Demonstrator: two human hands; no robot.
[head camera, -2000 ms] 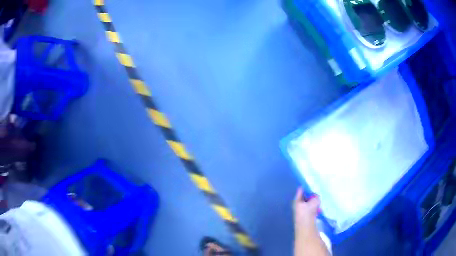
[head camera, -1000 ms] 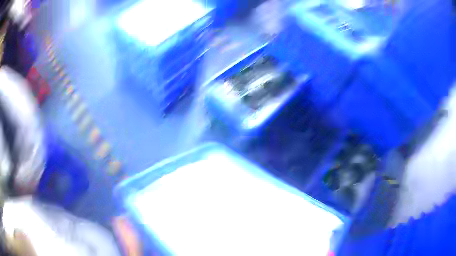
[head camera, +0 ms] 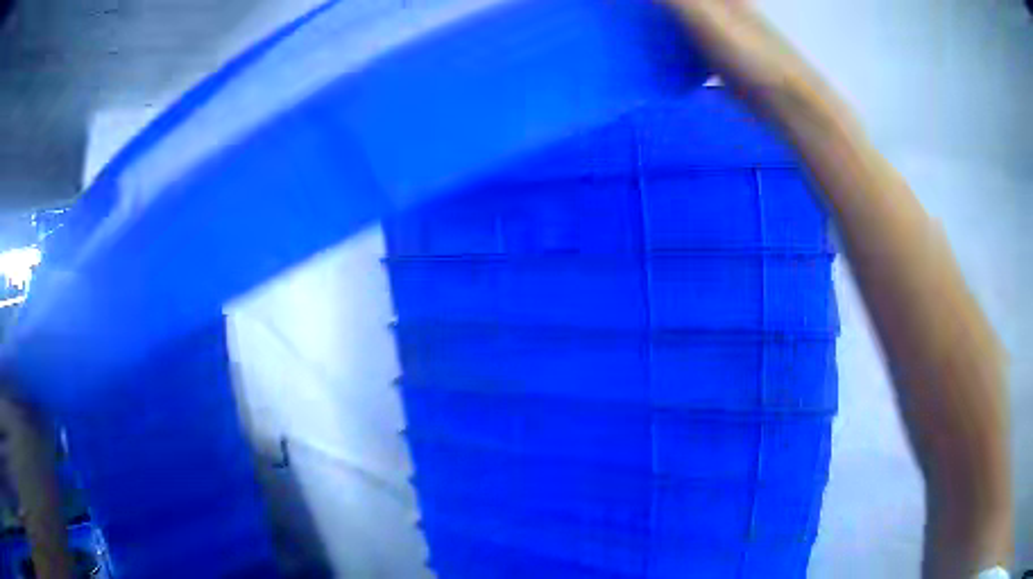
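Note:
A blue plastic crate [head camera: 306, 170] is held up high and tilted across the upper left of the view, blurred, its inside hidden. My right hand [head camera: 705, 16] grips its right end at the top edge, partly cut off, with my arm raised at the right. My left hand [head camera: 14, 390] is at its lower left end, blurred and cut off by the left edge. Behind it stands a tall stack of blue crates [head camera: 612, 373]. The held crate overlaps the top of the stack in view; I cannot tell if they touch.
Another blue stack [head camera: 170, 464] stands at the lower left. A white wall or panel [head camera: 312, 373] shows between the two stacks. A bright light [head camera: 17, 266] is at the left edge. Dark parts in a blue crate [head camera: 68, 554] show at the lower left corner.
The view has turned from the floor and low crates to the tall stack and wall. The crate, held low and showing its white liner before, is now raised overhead.

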